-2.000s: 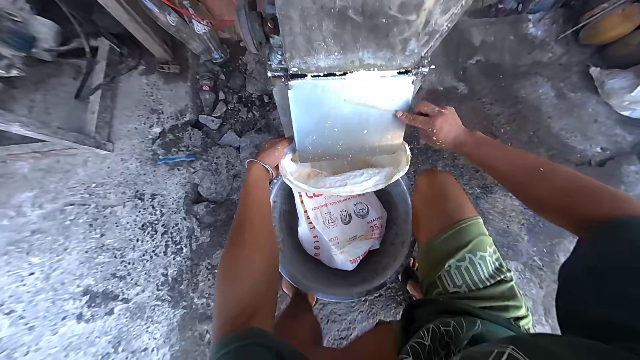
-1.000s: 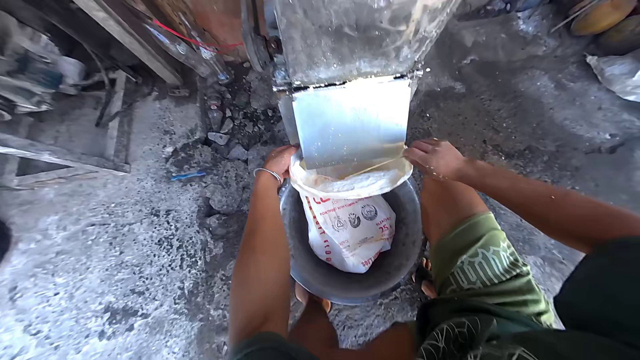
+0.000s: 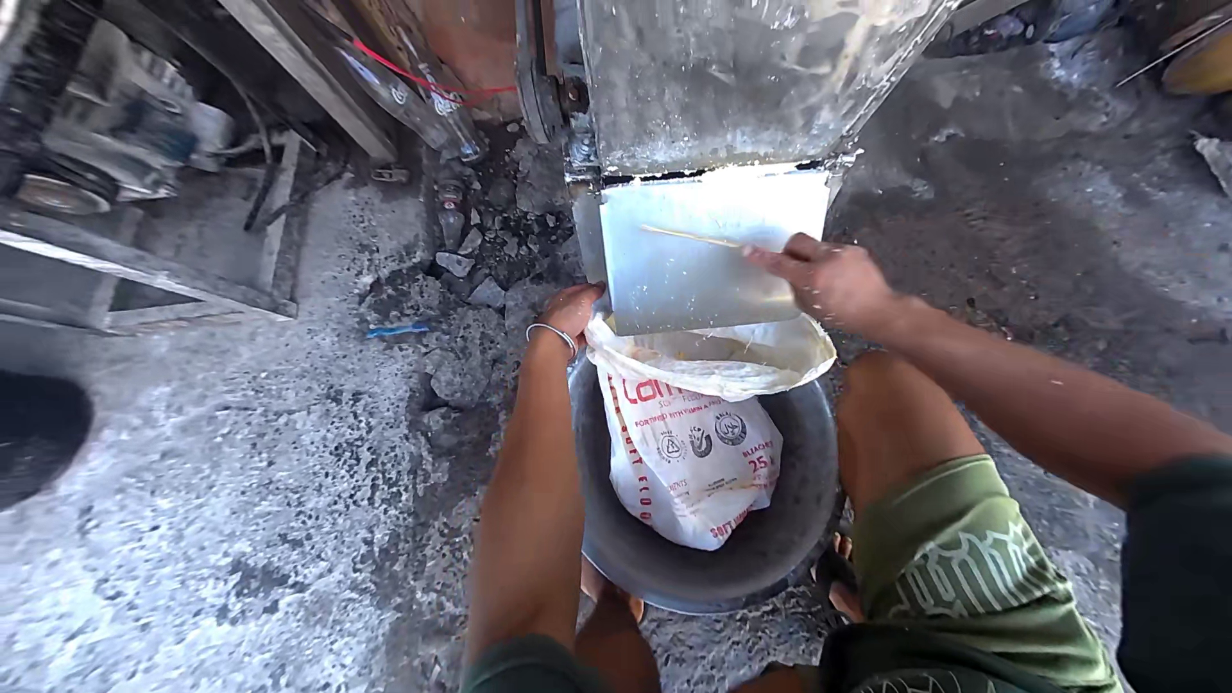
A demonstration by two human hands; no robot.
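My left hand [image 3: 572, 314], with a bracelet at its wrist, grips the left side of the rim of a white woven sack [image 3: 693, 462]. The printed sack stands mouth up in a dark round basin [image 3: 799, 520]. Its open mouth lies under the lower edge of a shiny sheet-metal chute [image 3: 703, 260], which slopes down from a worn metal housing [image 3: 731, 87]. My right hand [image 3: 833, 279] is over the chute's right side and holds a thin yellowish stick [image 3: 688, 235] across the metal. Pale crumbs lie along the chute's top edge. The inside of the sack is only partly visible.
A wooden frame [image 3: 144, 269] stands on the left. Clear glass bottles [image 3: 414, 96] and broken stones [image 3: 472, 279] lie beside the housing, with a blue plastic piece [image 3: 397, 329] on the rough concrete floor. My legs are on both sides of the basin's near edge.
My right hand has moved from the right side of the sack's rim up over the chute, where the stick now shows. My left hand stays at the sack's rim.
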